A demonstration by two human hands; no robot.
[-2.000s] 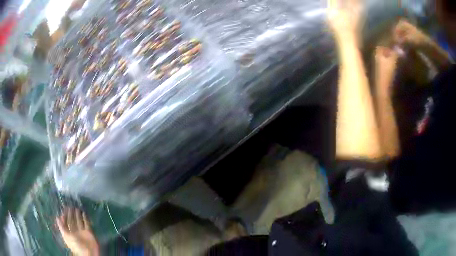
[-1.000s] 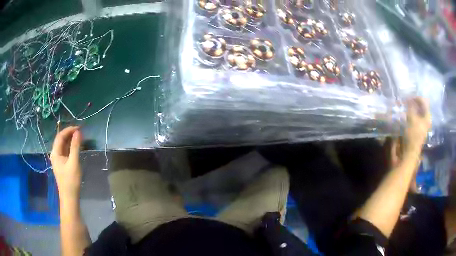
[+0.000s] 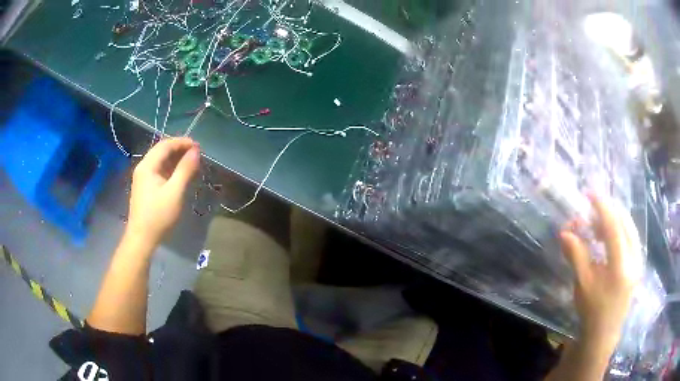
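My left hand (image 3: 165, 175) is at the bench's front edge, thumb and forefinger pinched on thin lead wires that run up to a tangle of leads with small green ring boards (image 3: 224, 56). My right hand (image 3: 602, 257) is at the right, fingers bent against the side of a tall stack of clear trays (image 3: 455, 201). A small pale thing shows between its fingers; I cannot tell whether it is held. The tray stack is blurred, with small dark and reddish parts along its layers.
The green bench top (image 3: 298, 167) slopes down to the right in view, with its metal edge above my lap. White leads hang over the edge. A blue stool (image 3: 63, 160) stands at the left, with yellow-black floor tape (image 3: 45, 294) below it.
The view has turned, bringing the wire tangle nearer the centre. My left hand has moved to the leads and pinches them. The upper surface of round copper parts no longer shows clearly.
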